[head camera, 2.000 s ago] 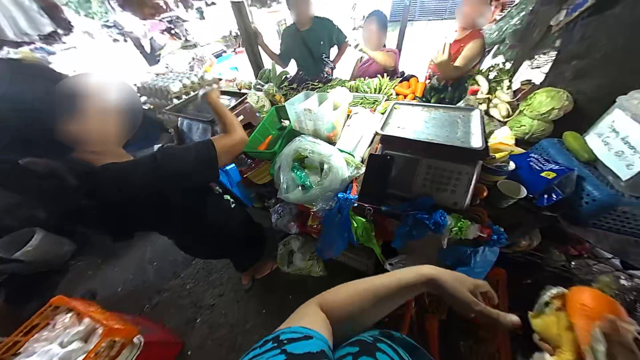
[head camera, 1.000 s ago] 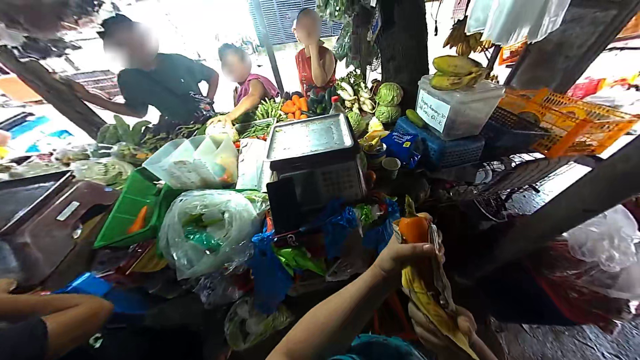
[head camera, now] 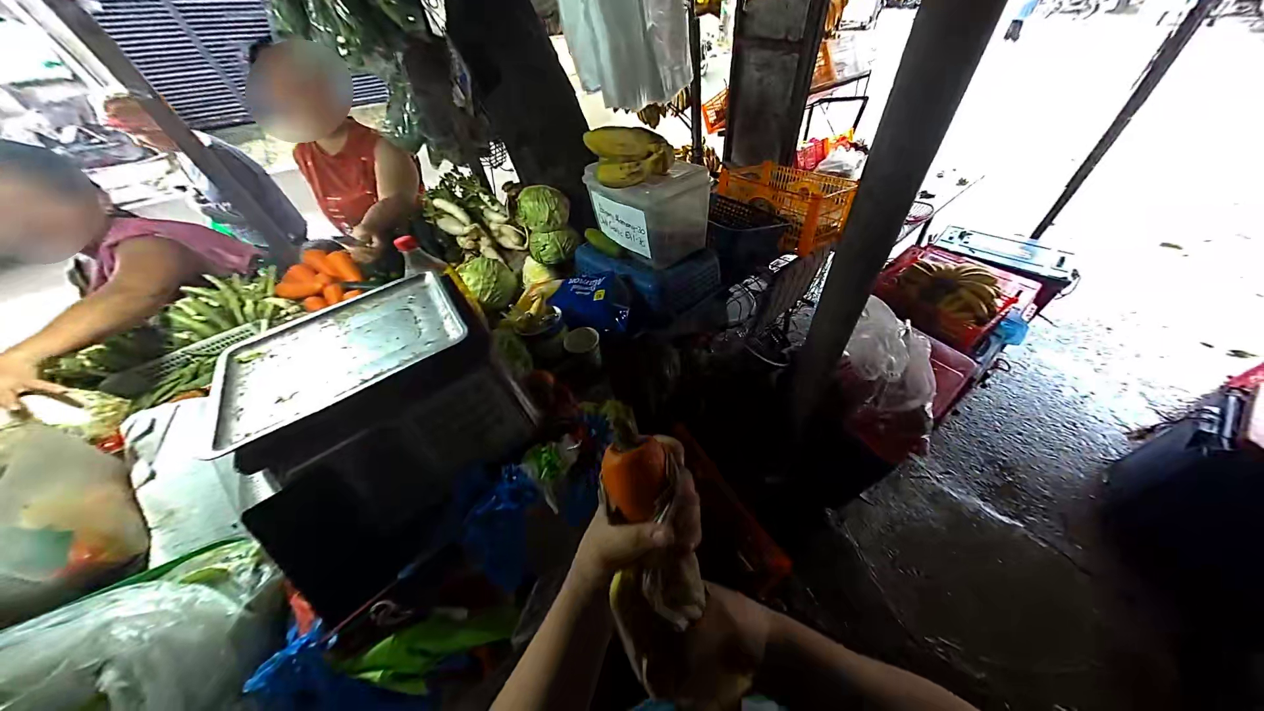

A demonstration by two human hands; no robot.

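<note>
Low in the middle of the view, both my hands are closed around a bundle with a carrot at its upper end. My left hand wraps the carrot just below its green stem end. Beneath it, my right hand grips the lower part, where a yellowish wrap or peel hangs down; its exact kind is unclear. To the left of the hands stands a weighing scale with a metal tray. Blue plastic bags hang between the scale and my hands.
Cabbages, white radishes, carrots and green beans lie behind the scale. Bananas top a plastic container. A dark post rises at right, beside a bag and red crates. Several people stand across the stall, one reaching over the vegetables.
The view has swung far to the right. My left hand, apart from the carrot two seconds ago, is now closed around it, and both hands hold the bundle together.
</note>
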